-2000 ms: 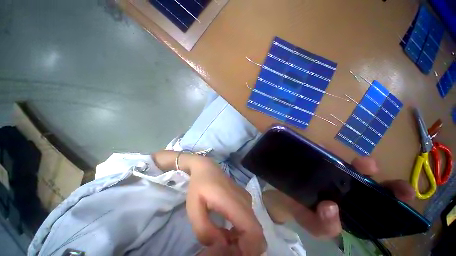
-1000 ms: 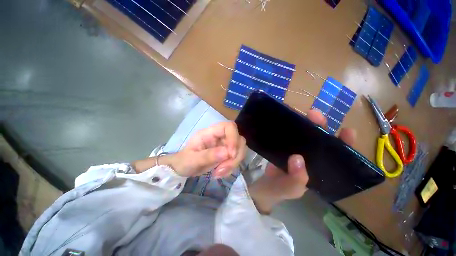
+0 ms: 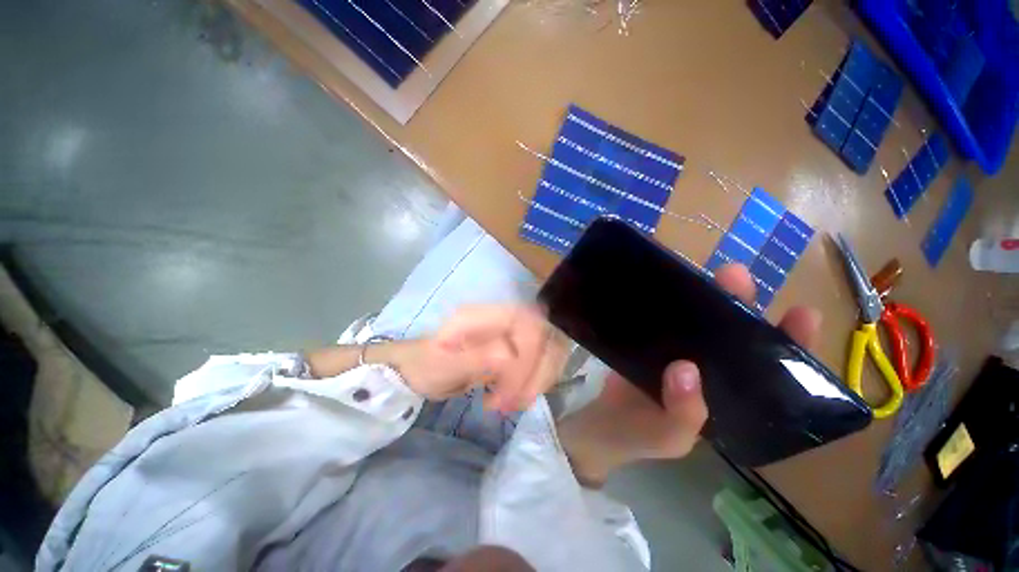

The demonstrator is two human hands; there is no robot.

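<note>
My right hand (image 3: 648, 419) holds a dark glossy smartphone (image 3: 682, 330), thumb on the near edge and fingertips on the far edge. My left hand (image 3: 497, 352) is beside the phone's left end, blurred, with fingers bent; whether it holds anything is unclear. A larger blue tabbed solar cell (image 3: 609, 168) with white lines and thin wires lies on the table beyond the phone, its lower edge partly covered. A smaller cut solar cell (image 3: 771, 235) lies to its right, partly behind the phone and fingers.
Scissors (image 3: 869, 324) with yellow and red handles lie right of the phone, beside grey tabbing wire (image 3: 918, 430). A blue parts tray (image 3: 994, 140) and several cells are at the upper right. A black box (image 3: 983, 419) is lower right. A framed cell (image 3: 391, 34) lies near the table edge.
Over two seconds, the phone shifted left and the view moved, showing more of the tray and black box. My left hand rose towards the phone's left end; its fingers have since shifted and blurred.
</note>
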